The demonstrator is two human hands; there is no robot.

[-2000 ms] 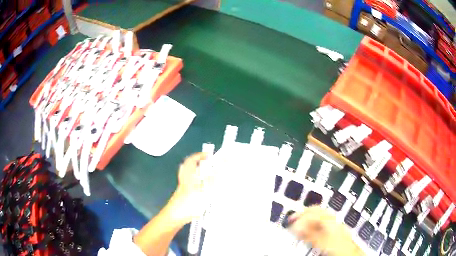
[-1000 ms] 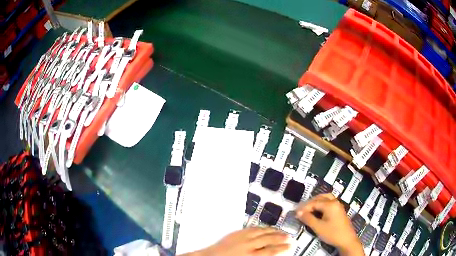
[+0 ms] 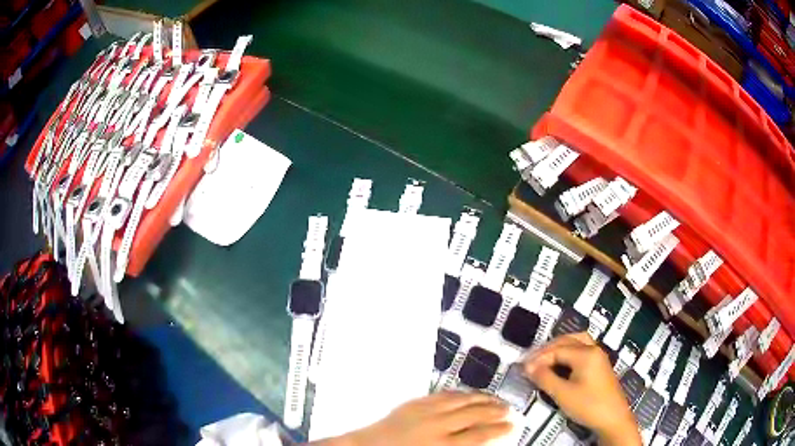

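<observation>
Square watches [image 3: 481, 305] with dark faces and white straps lie in close rows on the dark green bench. A long white paper sheet [image 3: 383, 322] lies over some of them; one watch [image 3: 305, 298] lies at its left. My left hand [image 3: 436, 420] lies flat at the bottom centre, fingers pointing right, beside a watch. My right hand [image 3: 580, 383] has thumb and forefinger pinched at the upper edge of a greyish watch face [image 3: 516, 388]. A thin film may be at those fingertips; it is too small to tell.
A red tray [image 3: 131, 248] covered with white-strapped watches stands at left, a white sheet [image 3: 235, 187] beside it. Black-strapped watches [image 3: 70, 366] are heaped at lower left. Stacked red trays [image 3: 662, 122] stand at right with straps poking out. A small white item [image 3: 556, 36] lies at the back.
My left hand has come from the sheet's left edge to the watches at the bottom centre. My right hand has settled with its fingertips on a watch face. The view has shifted.
</observation>
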